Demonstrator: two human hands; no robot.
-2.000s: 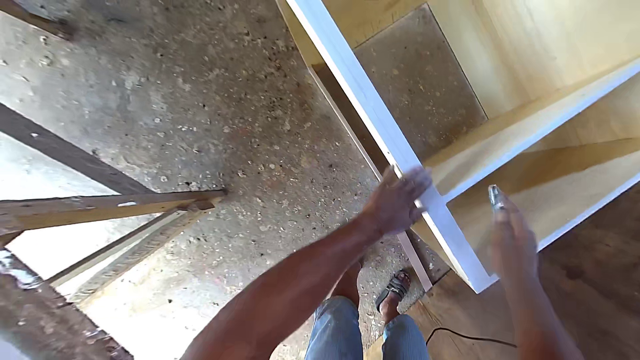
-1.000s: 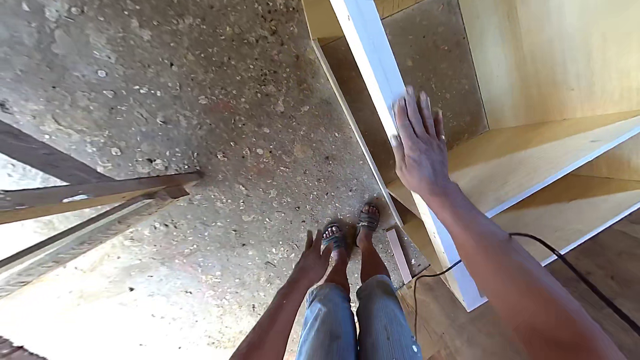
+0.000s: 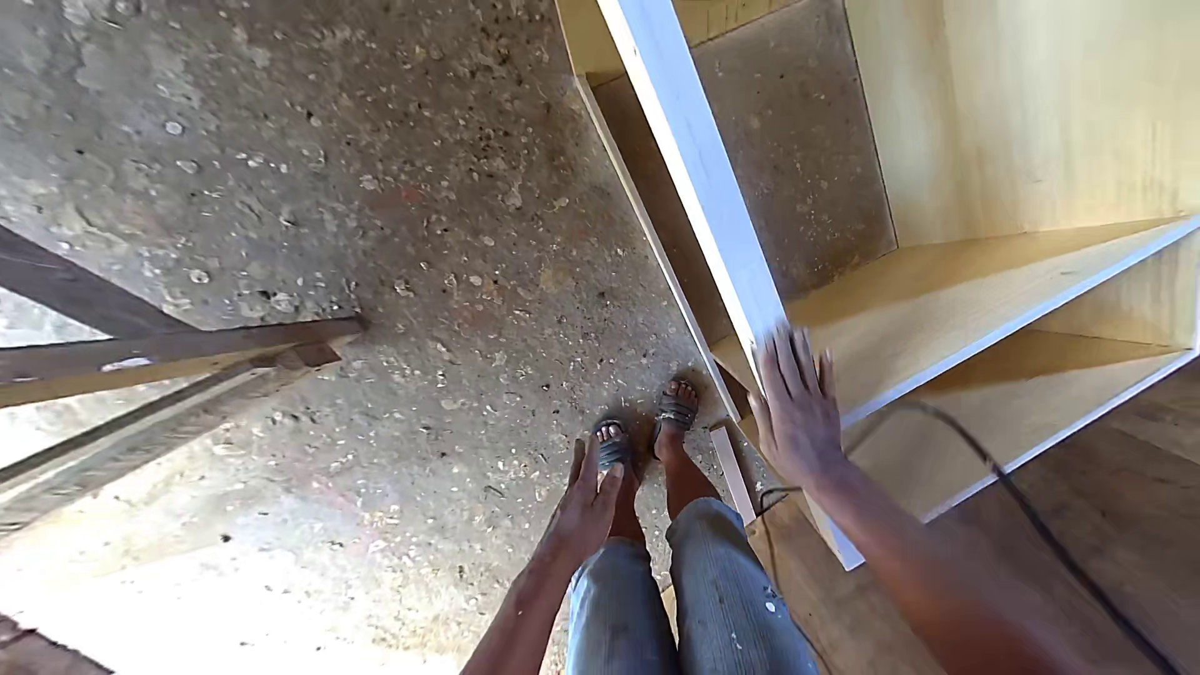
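Note:
A wooden cabinet frame lies on the right, with a long white-faced board running along its near side. My right hand rests flat on this board near its lower end, fingers spread and pointing up along it. Below and left of it, my left hand hangs in front of my feet, holding nothing, its fingers slightly apart. Pale plywood shelves with white front edges extend to the right of my right hand.
Dark wooden beams stand at the left. A black cable crosses the lower right, passing by my right forearm. A narrow wood strip lies beside my sandalled feet on the speckled floor.
Two seconds ago my left hand was on the white board and my right hand held a small metallic object. Now my right hand is on the board, and my left hand has come down off it.

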